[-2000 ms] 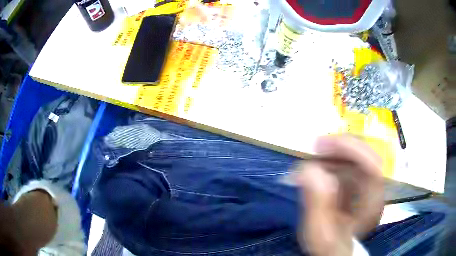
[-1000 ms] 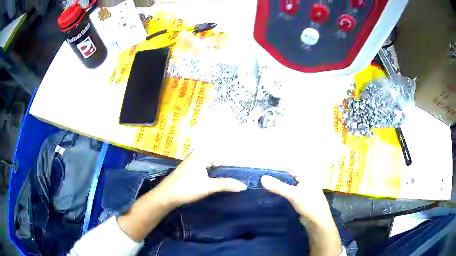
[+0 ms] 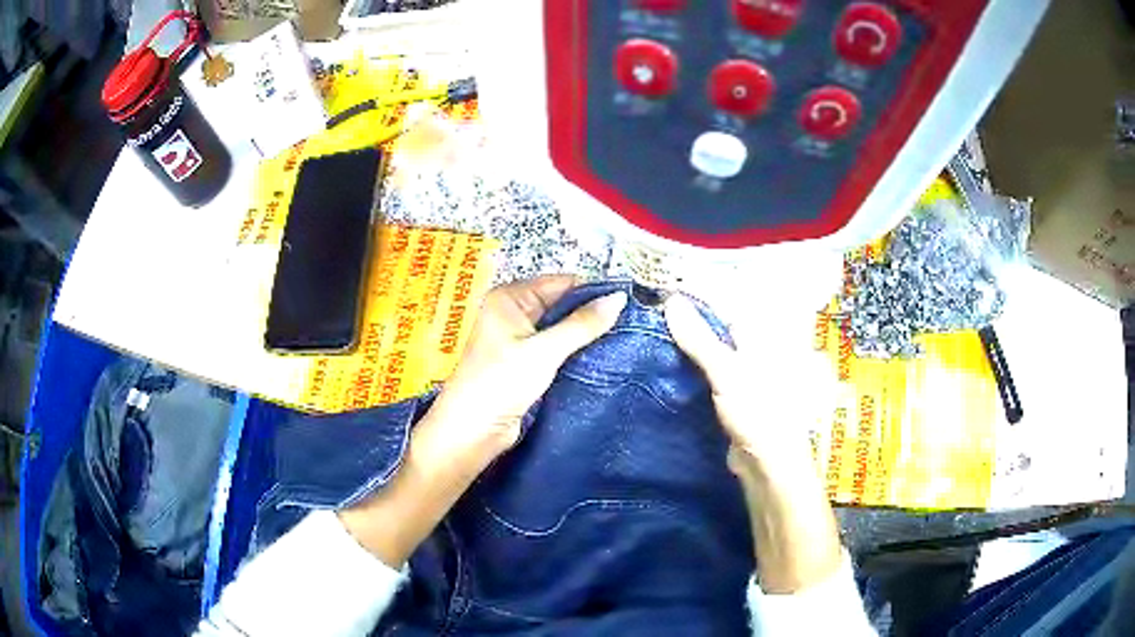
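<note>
Dark blue jeans (image 3: 610, 436) with pale stitching hang from the table top down over my lap. My left hand (image 3: 504, 367) grips the waistband on its left side, thumb on top. My right hand (image 3: 734, 386) grips the waistband on its right side, thumb on top. The waistband edge (image 3: 641, 309) between my thumbs lies right under the white and red button attaching machine head (image 3: 747, 149). The head hides the ram, and I cannot tell whether the waistband touches the die.
Loose silver button caps (image 3: 535, 230) lie left of the machine. Silver tacks (image 3: 896, 299) spill from a clear bag at right, near a black pen (image 3: 1002, 373). A smartphone (image 3: 324, 255), a red-capped bottle (image 3: 174, 137) and a blue crate (image 3: 230, 498) are at left.
Both hands have moved forward with the waistband, from the table's front edge to under the machine head. The view has shifted, showing more of the red panel.
</note>
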